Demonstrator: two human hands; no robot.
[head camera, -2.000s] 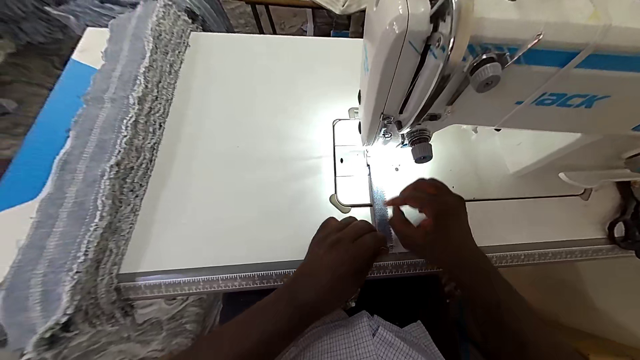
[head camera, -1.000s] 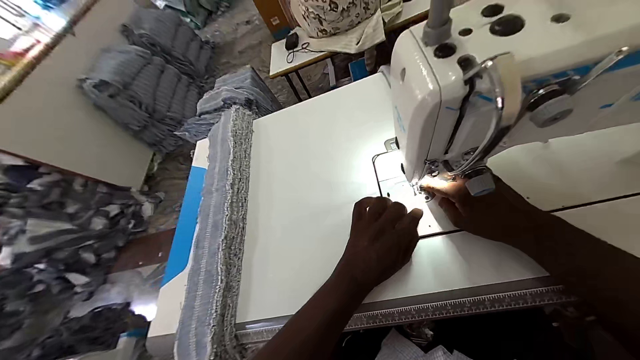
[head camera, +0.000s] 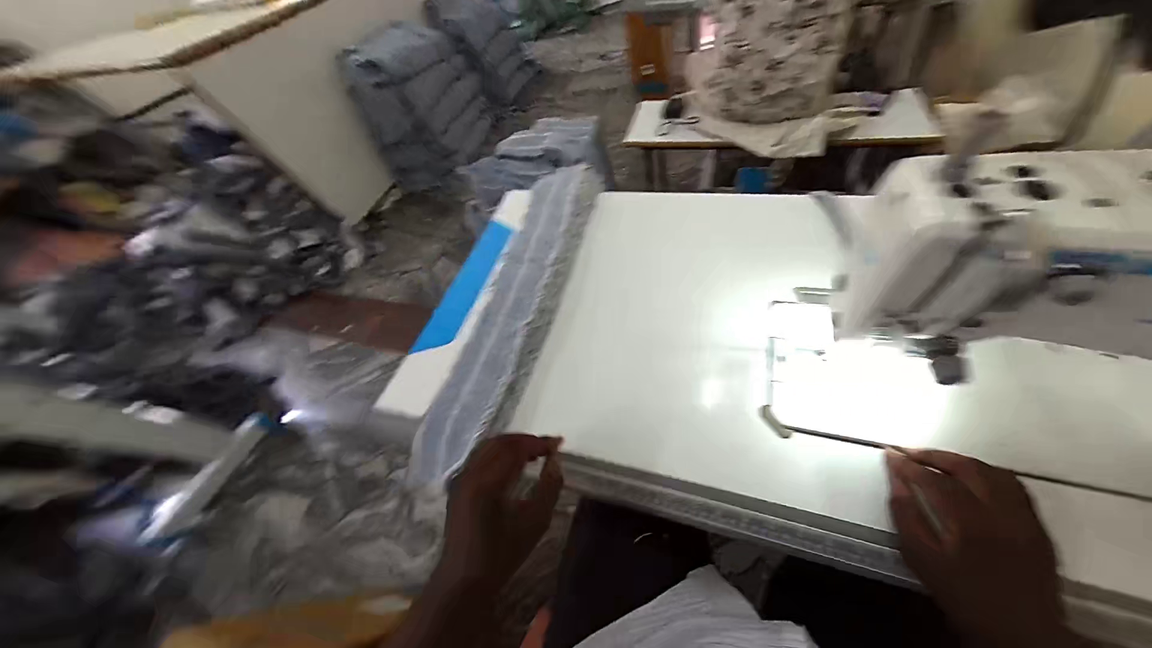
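My left hand (head camera: 506, 486) is at the front left of the white sewing table (head camera: 666, 297), at the lower end of a stack of grey striped fabric pieces (head camera: 504, 333); thumb and fingertips are close together, and blur hides whether they pinch cloth. On the right, my right hand (head camera: 967, 522) rests near the table's front edge, fingers bent; whether it holds anything small cannot be told. The white sewing machine (head camera: 936, 243) stands beyond it, its lamp shining on the needle plate (head camera: 801, 328).
A measuring tape strip (head camera: 720, 515) runs along the front edge. Fabric scraps (head camera: 207, 243) are heaped on the floor at left. Grey bundles (head camera: 423, 99) stand behind. Another table (head camera: 909, 117) holds patterned cloth (head camera: 774, 63). White checked cloth (head camera: 702, 616) lies at my lap.
My left hand has moved left from beside the needle area to the fabric stack. My right hand has come away from the needle toward the front edge. The view has swung left.
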